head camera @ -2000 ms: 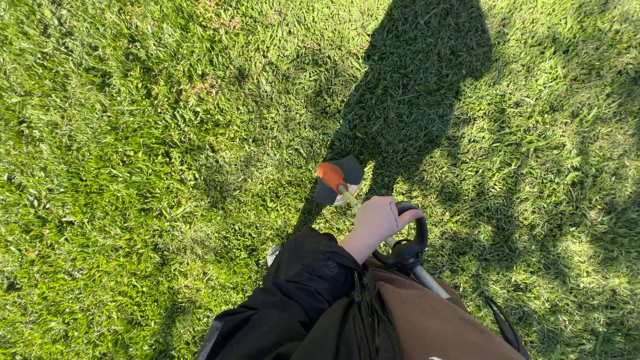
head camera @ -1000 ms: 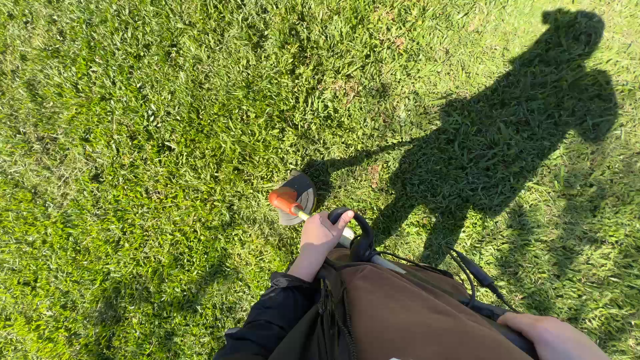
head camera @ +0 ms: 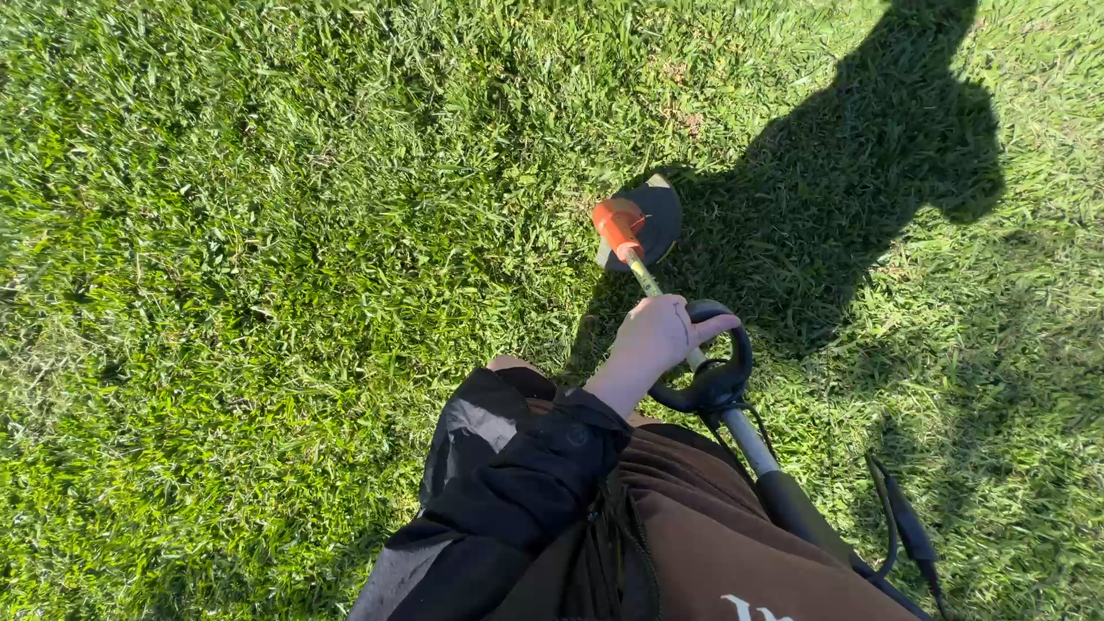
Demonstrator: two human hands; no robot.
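A string trimmer [head camera: 750, 440] runs diagonally from the lower right up to its orange head [head camera: 617, 226]. Beside the head, a dark round guard [head camera: 660, 220] rests on or just above the grass. My left hand [head camera: 660, 332], coming out of a black jacket sleeve, is closed around the trimmer's black loop handle [head camera: 740, 358], with the thumb lying across the loop. Below the loop the grey shaft passes into a thicker black section [head camera: 798, 513] along my brown shirt. My right hand is outside the view.
Mown grass [head camera: 259, 259] spreads all around, shorter and paler toward the right. A black power cord with a connector [head camera: 910, 526] hangs at the lower right, near the trimmer's rear. My shadow [head camera: 854, 172] falls across the lawn at the upper right.
My right hand, seen at the lower right one second ago, has left the view. The view has shifted, and my left hand stays on the loop handle.
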